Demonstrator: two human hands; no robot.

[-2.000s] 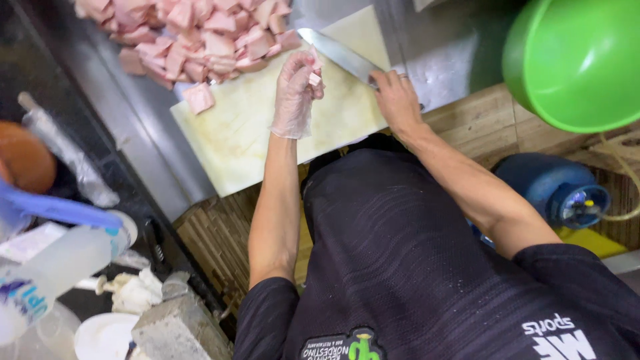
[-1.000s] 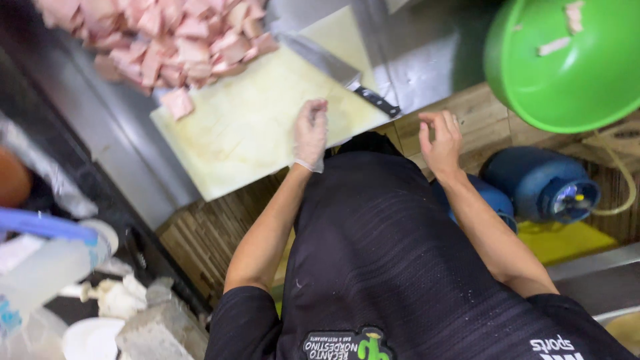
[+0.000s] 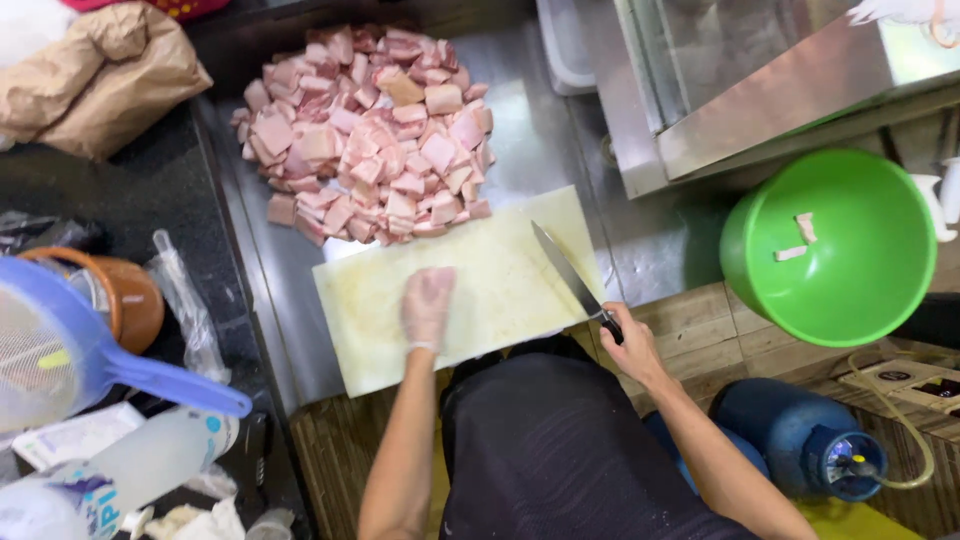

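Note:
A white cutting board (image 3: 487,277) lies at the front edge of the steel counter. My left hand (image 3: 426,306), in a clear glove and blurred, is over the board's left half; whether it holds anything is unclear. My right hand (image 3: 634,341), bare, grips the black handle of a kitchen knife (image 3: 566,270). The blade rests on or just above the board's right side, tip pointing up and left. Behind the board is a large heap of cut pink meat pieces (image 3: 375,142), some touching its back edge.
At the right, a green plastic bowl (image 3: 840,300) holds a few small strips. Blue gas cylinders (image 3: 780,427) stand below it. The dark counter at left carries a blue-handled strainer (image 3: 165,382), an orange pot (image 3: 139,304), plastic bottles and a brown paper bag (image 3: 105,82).
My right hand let go of the knife between the first two frames and now holds its handle again. The small piece in my left hand's fingers earliest is no longer seen there. The view has shifted.

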